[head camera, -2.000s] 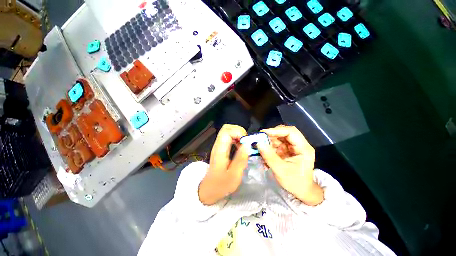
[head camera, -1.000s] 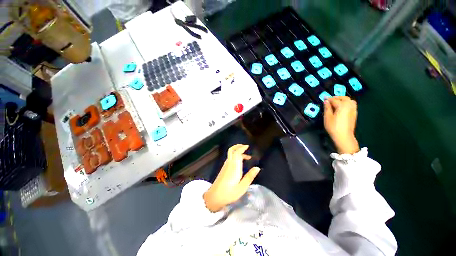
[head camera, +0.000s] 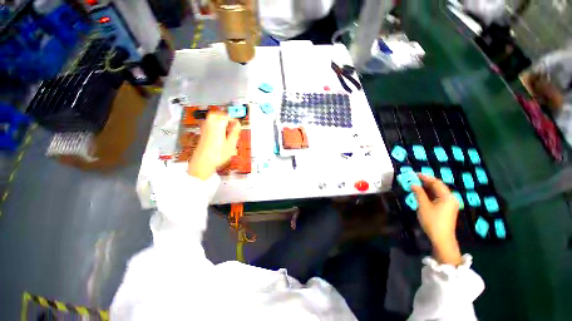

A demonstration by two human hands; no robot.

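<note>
My left hand [head camera: 215,145] is over the orange-brown fixtures [head camera: 241,162], its fingertips just below a light-blue housing [head camera: 237,111] seated in the upper right fixture. Whether it holds anything is hidden. My right hand [head camera: 437,210] pinches a light-blue housing [head camera: 409,180] by its right edge, over the left part of the black tray [head camera: 433,119]. This housing overlaps another one behind it. Several more housings lie in the tray's pockets in rows. Two loose housings [head camera: 266,108] lie on the white machine top, left of the disc sheet.
The sheet of dark discs [head camera: 317,110] and a small orange-brown block [head camera: 293,138] lie on the machine top [head camera: 251,190]. Dark-handled pliers [head camera: 346,76] lie at its far right, a red button [head camera: 361,185] at its front right corner. A gold-brown machine head [head camera: 239,31] stands behind.
The view has turned left. My left hand has moved from over my lap onto the fixtures. My right hand has moved towards the tray's left side and taken hold of a housing.
</note>
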